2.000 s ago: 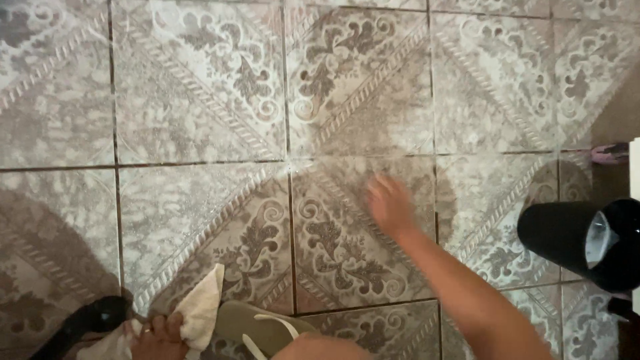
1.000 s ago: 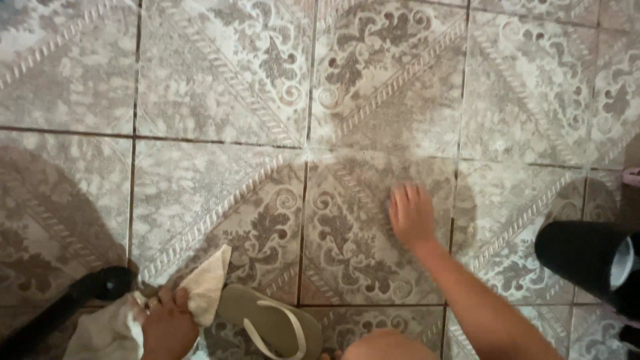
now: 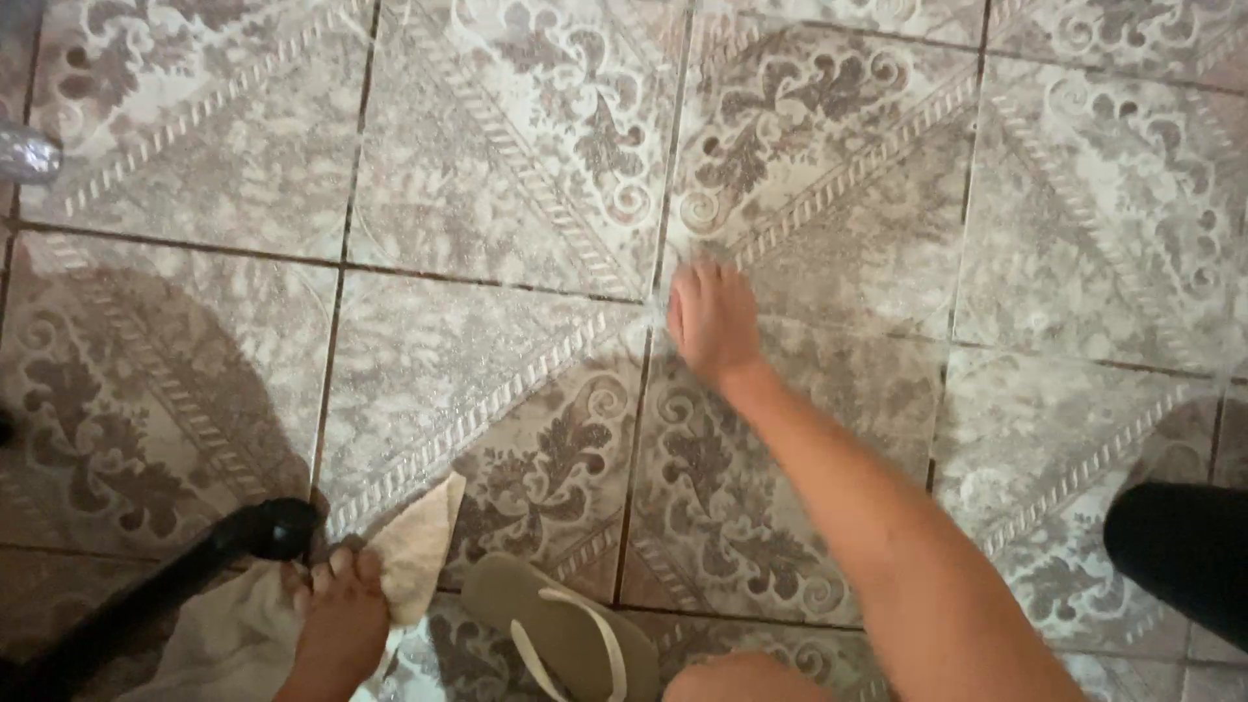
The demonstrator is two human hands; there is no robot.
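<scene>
My right hand (image 3: pixel 715 317) is low over the patterned floor tiles (image 3: pixel 829 253), close to where the grout lines cross, with its fingers curled down. Whether something is under the fingers is hidden. At the lower left, my left hand (image 3: pixel 341 614) grips a pale cloth (image 3: pixel 419 556), whose pointed corner sticks out to the right and whose bulk spreads out to the left. An olive flip-flop (image 3: pixel 556 624) with white straps lies on the floor between the two arms.
A black tube-like object (image 3: pixel 195 565) with a rounded end reaches in beside my left hand. At the right edge is a black rounded object (image 3: pixel 1185 556). Something shiny and silvery (image 3: pixel 27 153) shows at the left edge. A bare knee (image 3: pixel 746 678) is at the bottom.
My right hand has moved up and left across the tiles, from the middle of a tile to the grout crossing. My left hand remains at the cloth. The silvery thing has come into view.
</scene>
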